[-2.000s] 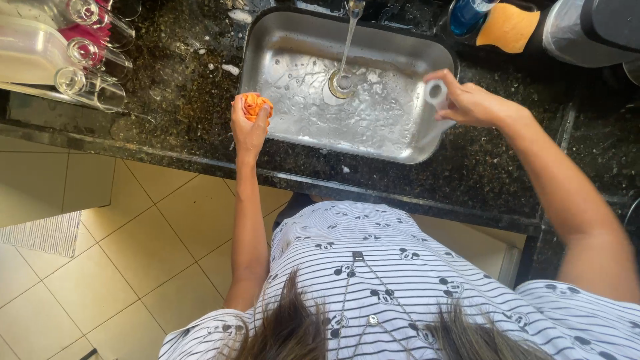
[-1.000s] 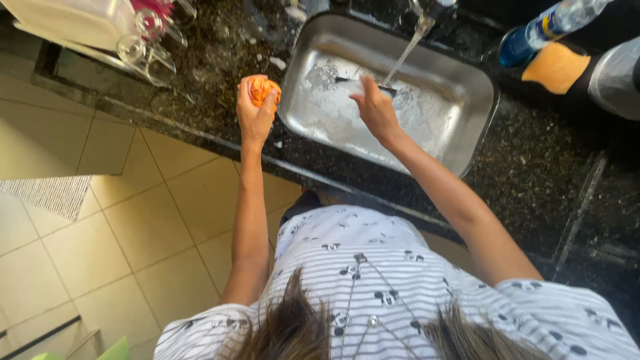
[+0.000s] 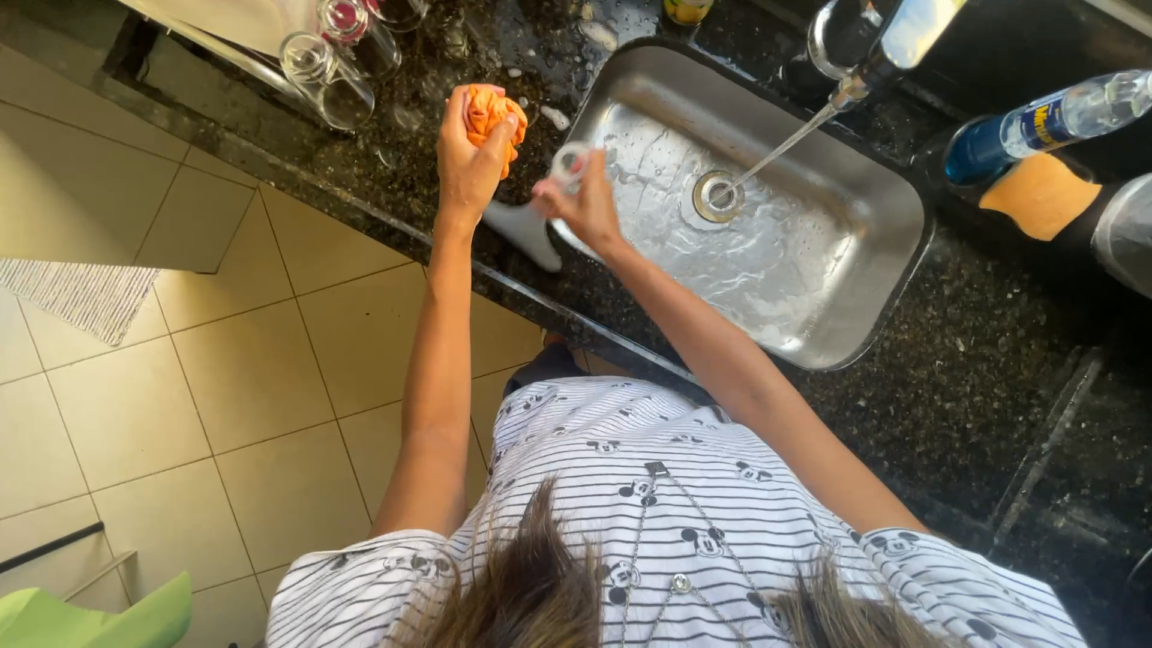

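My left hand (image 3: 472, 162) grips a bunched orange cloth (image 3: 493, 117) above the dark stone counter, left of the sink. Between thumb and fingers, my right hand (image 3: 585, 198) holds a small handheld squeegee (image 3: 526, 236) by its ring-shaped pale handle; its grey blade hangs over the counter between the sink and my left hand. The squeegee is a little blurred. Water runs from the faucet (image 3: 850, 90) toward the drain (image 3: 718, 196) of the wet steel sink (image 3: 864, 324).
Glasses (image 3: 328, 81) lie beside a white dish rack (image 3: 225, 22) at the upper left. Right of the sink are a bottle with blue liquid (image 3: 1035, 126), an orange sponge cloth (image 3: 1039, 196) and a clear container (image 3: 1125, 234). Foam spots dot the counter.
My right hand has moved with the squeegee from the right side of the sink, across it, to the left edge. The orange cloth has stayed in my left hand. The view has shifted.
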